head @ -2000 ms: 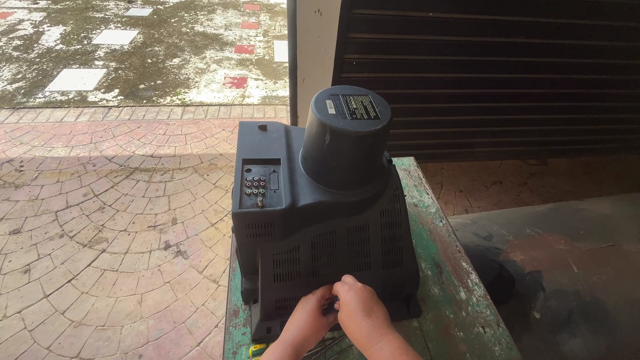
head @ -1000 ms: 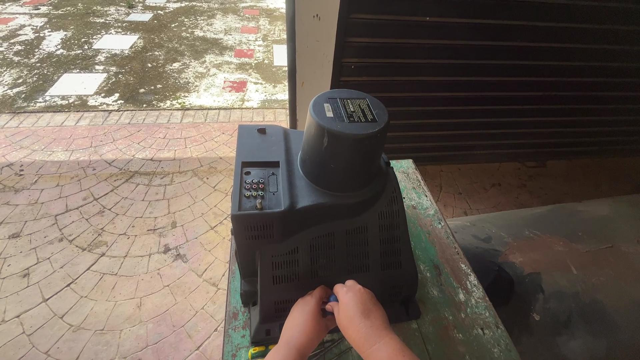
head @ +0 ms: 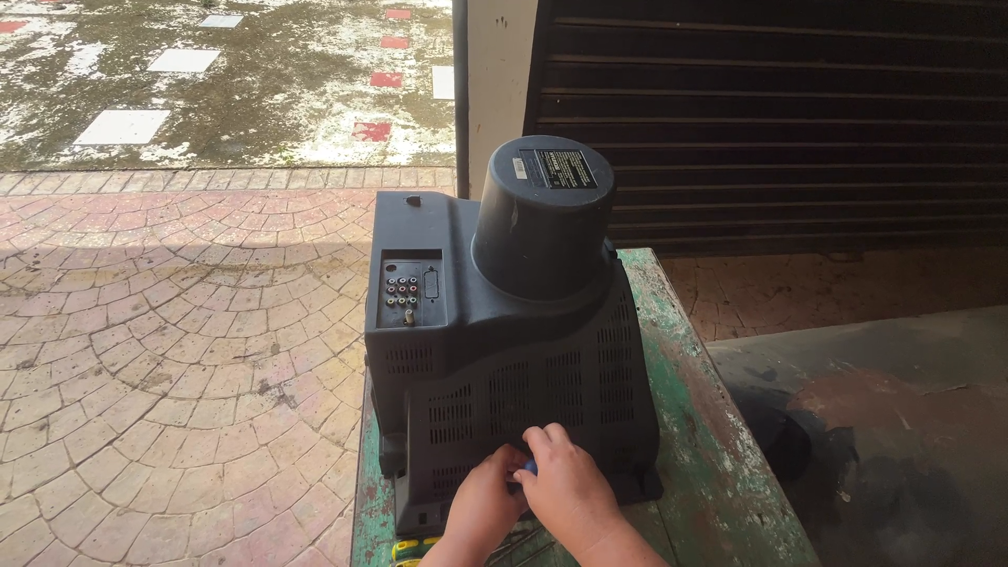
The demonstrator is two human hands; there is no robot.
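A black plastic rear housing of a CRT television [head: 504,370] stands on a worn green wooden table [head: 693,394], its round neck cover up and its row of audio-video sockets [head: 402,291] at the left. At its lower edge, my left hand [head: 490,496] and my right hand [head: 568,480] meet. Between them shows a small blue thing [head: 531,467], perhaps a tool handle, pinched by my right thumb and fingers. The left fingers are curled close beside it, partly hidden; whether they also grip it is unclear.
Yellow and green tool handles [head: 413,548] lie at the table's near edge, left of my hands. Patterned paving [head: 181,394] spreads to the left. Behind stand a pale post [head: 500,94] and a dark slatted shutter [head: 772,126]. A dark, stained surface [head: 882,425] lies to the right.
My right hand's fingers have lifted and spread a little around the blue thing. Both hands stay at the housing's lower edge, and the housing has not plainly moved.
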